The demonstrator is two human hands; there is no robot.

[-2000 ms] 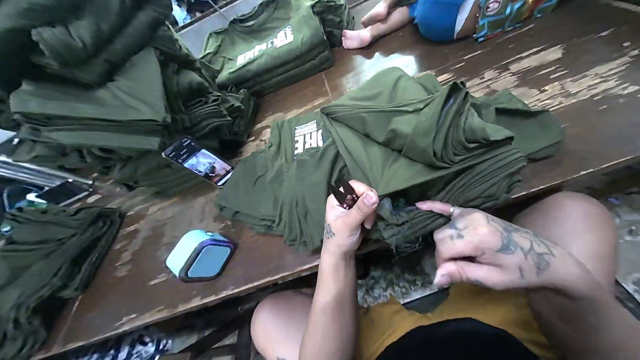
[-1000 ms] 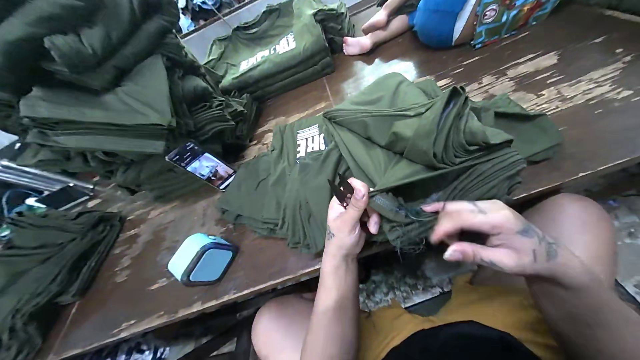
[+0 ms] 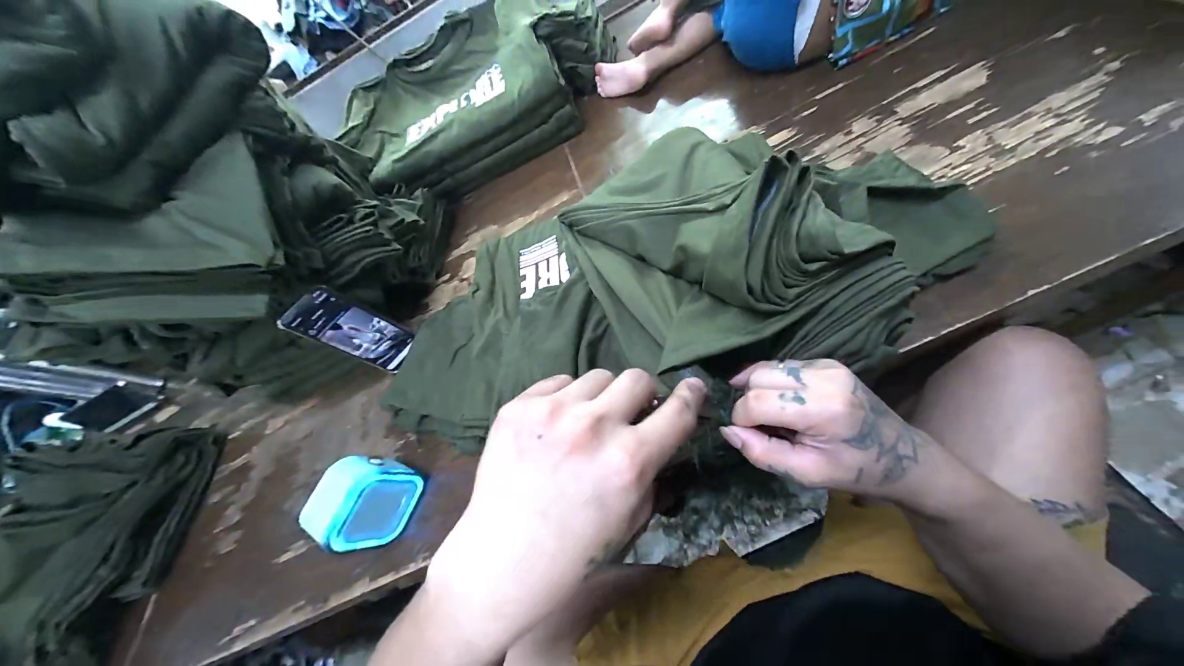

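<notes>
A pile of dark green fabric pieces (image 3: 684, 268), some with white print, lies folded over at the table's near edge. My left hand (image 3: 583, 444) is curled at the pile's front edge, its fingertips at the frayed cloth (image 3: 698, 388). A sliver of something dark shows between its fingers; the rest of what it holds is hidden. Just right of it, my right hand (image 3: 814, 421) has its thumb and fingers drawn together beside the same frayed edge. Whether threads or cloth are pinched there cannot be made out.
At left on the worn wooden table (image 3: 1045, 222) are a lit phone (image 3: 347, 328), a light-blue box-shaped device (image 3: 363, 504) and tall stacks of green cloth (image 3: 139, 231). Printed green shirts (image 3: 462, 102) lie behind. Another person's bare foot (image 3: 622, 78) rests on the table's far side.
My left hand has turned palm down and moved right to the frayed edge; earlier it held a small dark tool upright. My right hand's fingers, spread before, have drawn together.
</notes>
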